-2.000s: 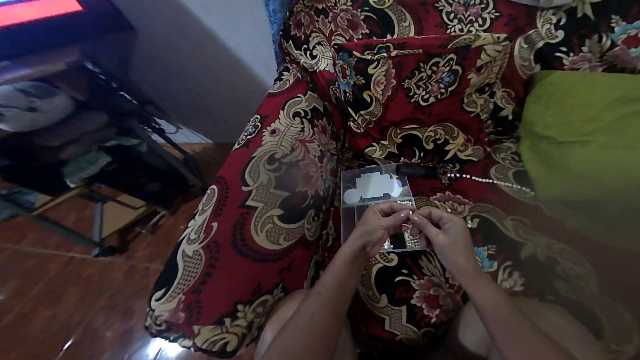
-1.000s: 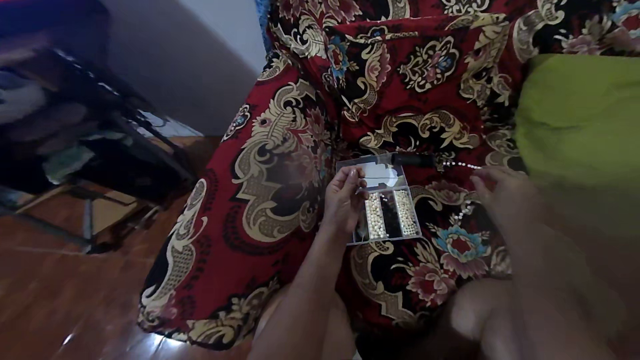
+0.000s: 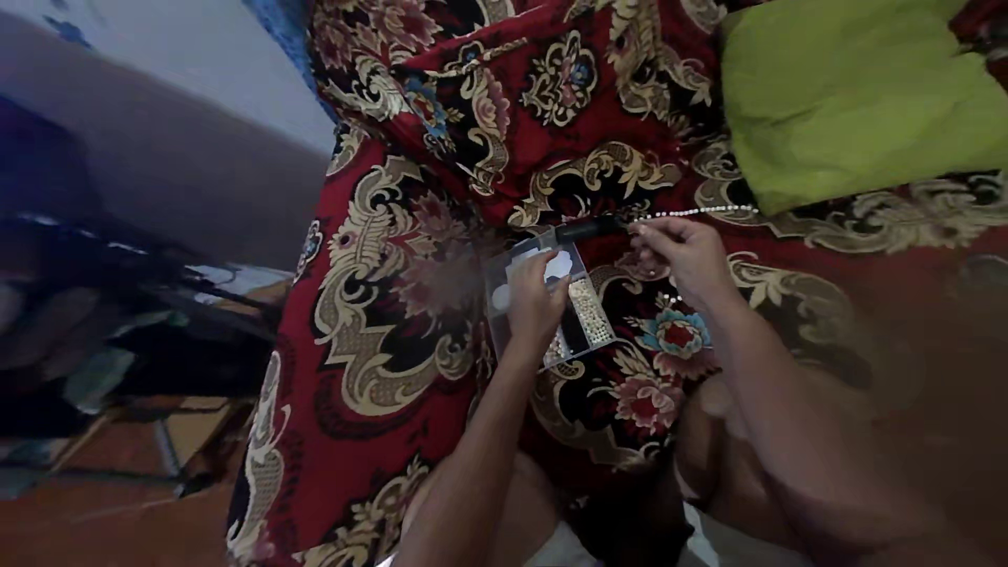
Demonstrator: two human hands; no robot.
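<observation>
A clear plastic compartment box (image 3: pixel 602 340) lies on the patterned sofa cover, with small pale beads (image 3: pixel 588 311) in its compartments. My left hand (image 3: pixel 537 295) is over the box, thumb and fingers apart; whether it touches anything inside is hidden. Beyond the box's upper right corner lies a black cylindrical object (image 3: pixel 583 230). My right hand (image 3: pixel 676 250) has its thumb and index finger pinched together near that object's right end; what is between the fingertips is too small to tell. A string of white beads (image 3: pixel 701 211) stretches just above my right hand toward the green cushion.
A green cushion (image 3: pixel 858 102) lies on the sofa at the upper right. The red, black and gold floral sofa cover (image 3: pixel 378 315) spreads around the box. At the left stand a dark rack (image 3: pixel 169 457) with things on it and a pale wall (image 3: pixel 197 94).
My hands were together over the box two seconds ago and are now apart, the right one beside the black object. My left hand has moved from the box's left edge to over its middle. The view has shifted.
</observation>
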